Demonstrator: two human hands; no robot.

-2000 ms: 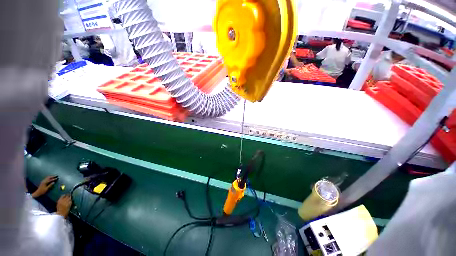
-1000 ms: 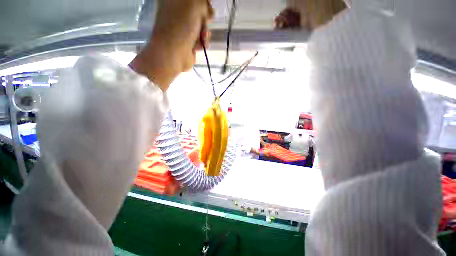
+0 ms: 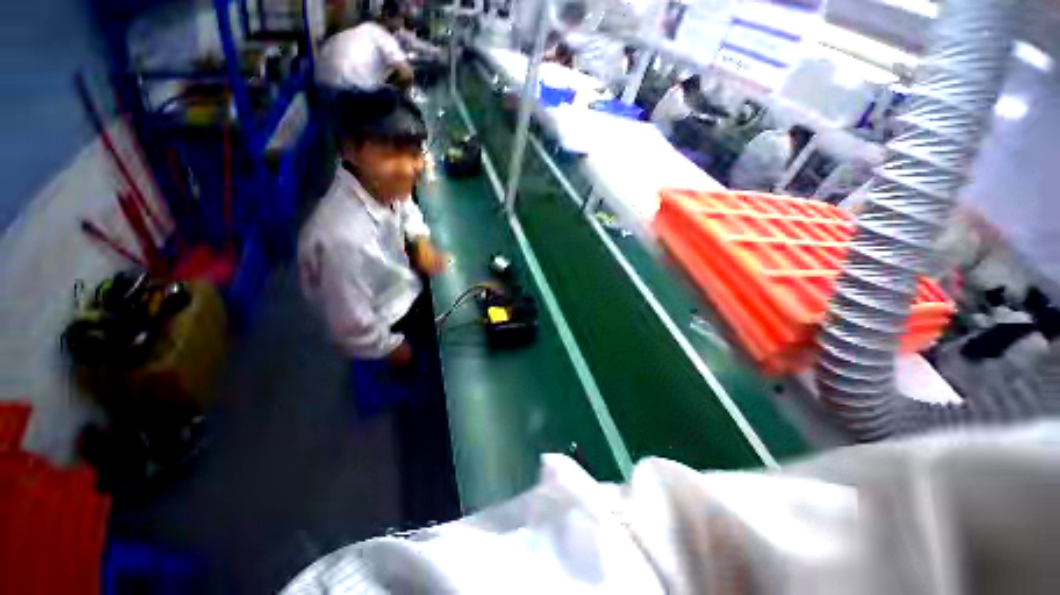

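Neither of my hands is in view. A white sleeve (image 3: 697, 523) of mine fills the lower right, blurred, and hides what lies behind it. Nearest in front are the green bench (image 3: 488, 407) and the grey ribbed exhaust duct (image 3: 889, 233), which hangs at the right. A black bench unit with a yellow label (image 3: 508, 320) sits on the bench with wires at its left. The yellow balancer and the orange screwdriver are not in view.
A person in white (image 3: 360, 250) stands left of the bench. Orange-red stacking trays (image 3: 773, 262) lie on the white shelf, right of the green conveyor (image 3: 604, 325). A cluttered yellowish bin (image 3: 186, 343), blue racks and red trays stand at the left. Other people are behind.
The view has swung left and along the line. My raised hands, which were at the overhead rail, and the yellow balancer have left the picture. The bench-side person now shows.
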